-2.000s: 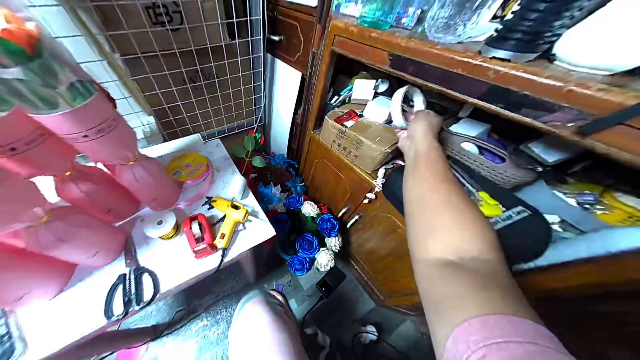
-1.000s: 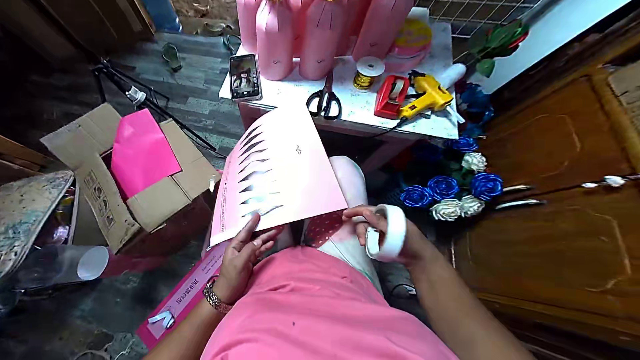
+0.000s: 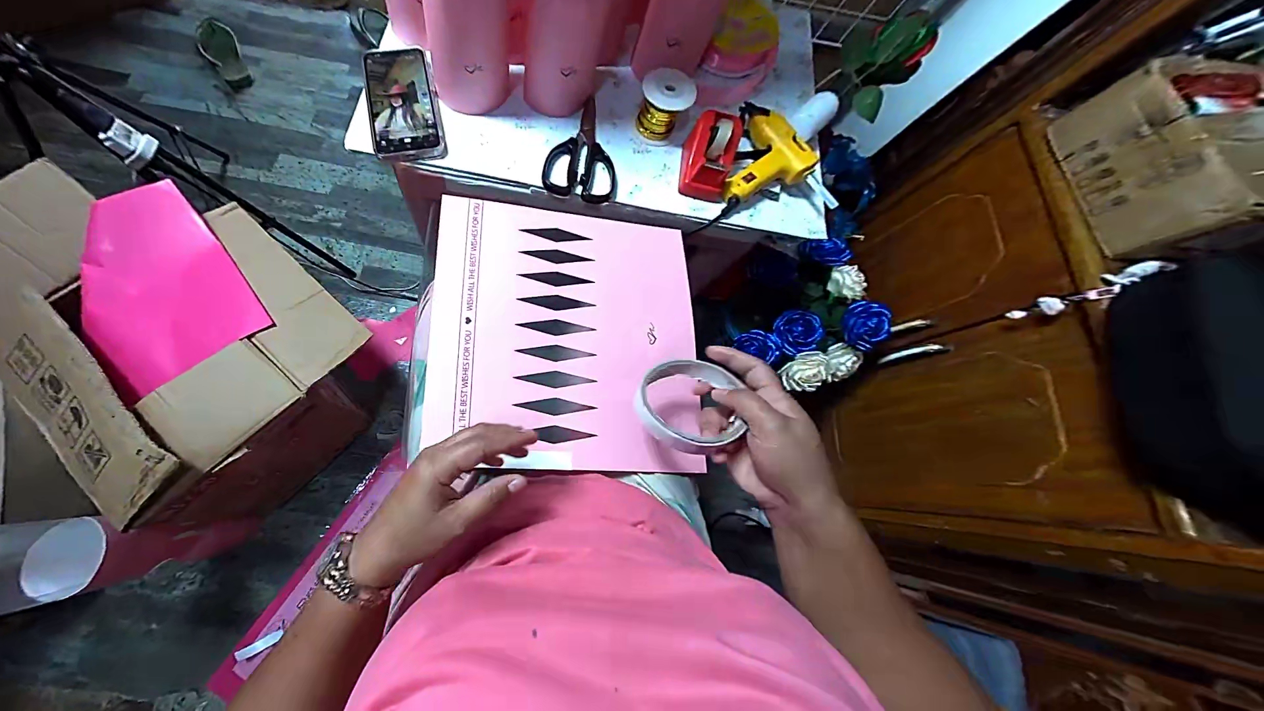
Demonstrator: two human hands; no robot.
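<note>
A pink printed paper sheet (image 3: 622, 286) lies flat across my lap, with a column of dark diamond shapes and a line of print along its left side. A short white strip (image 3: 541, 460) is at its bottom edge. My left hand (image 3: 459, 494) rests by that lower left corner, its fingers apart and nothing in them. A roll of white tape (image 3: 647, 420) is in my right hand (image 3: 775, 425), held over the sheet's lower right corner with fingers through and around the ring.
A white table (image 3: 494, 148) ahead bears scissors (image 3: 581, 168), a red tape dispenser (image 3: 709, 153), a yellow glue gun (image 3: 772, 158), ribbon spool (image 3: 664, 104), phone (image 3: 403, 104) and pink wrapped items (image 3: 563, 49). An open cardboard box (image 3: 212, 425) stands left; blue and white roses (image 3: 798, 332) and wooden cabinet (image 3: 968, 415) right.
My right hand, at the shelf two seconds ago, is now over my lap with the tape roll. Since one second ago the sheet has been turned and lies flat. The view has swung down to my lap.
</note>
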